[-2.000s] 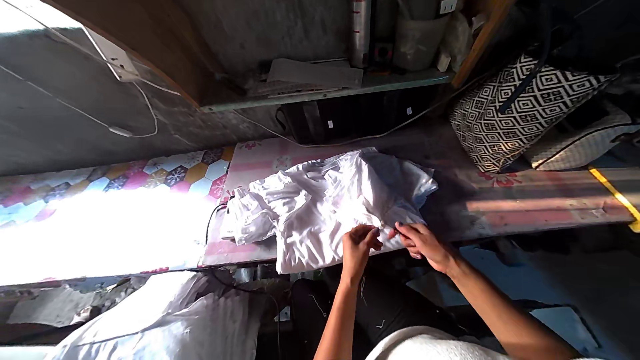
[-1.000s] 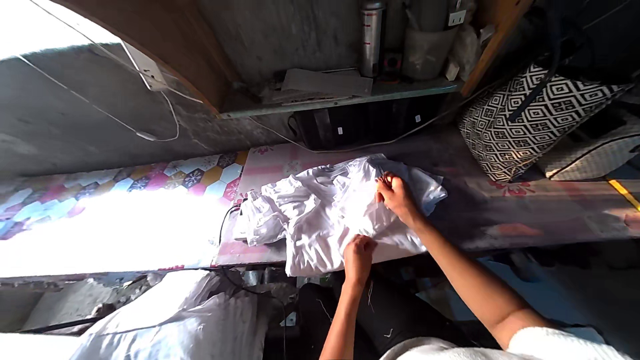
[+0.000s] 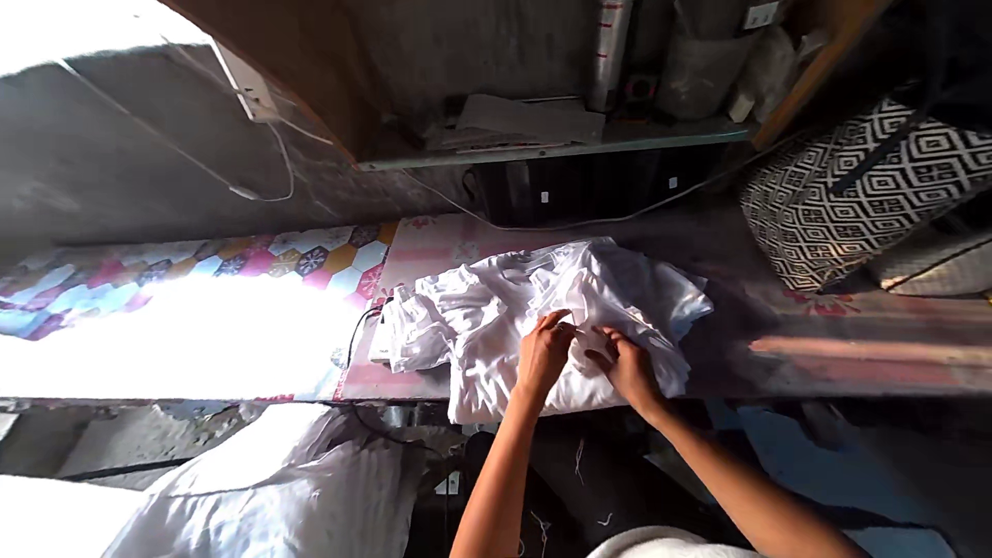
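A crumpled pile of white cloth (image 3: pixel 488 310) lies on a long table with a patterned cover (image 3: pixel 418 240). My left hand (image 3: pixel 547 349) pinches a fold of the cloth near the middle of the pile, its fingertips closed on the fabric. Just to its right, my right hand (image 3: pixel 626 364) has its thumb and fingers at the same loose part of the cloth; whether they grip it cannot be told. A thin dark cable (image 3: pixel 355 333) runs down beside the pile's left end.
A shelf (image 3: pixel 558 147) holding papers, a cylinder and a container hangs behind the table. A black-and-white woven bag (image 3: pixel 860 194) stands at the right. More white fabric (image 3: pixel 294 488) hangs below the table edge at the lower left. Bright sunlight washes out the table's left part.
My right hand has come down from higher on the pile to beside my left hand. My left hand has moved up from the cloth's near edge.
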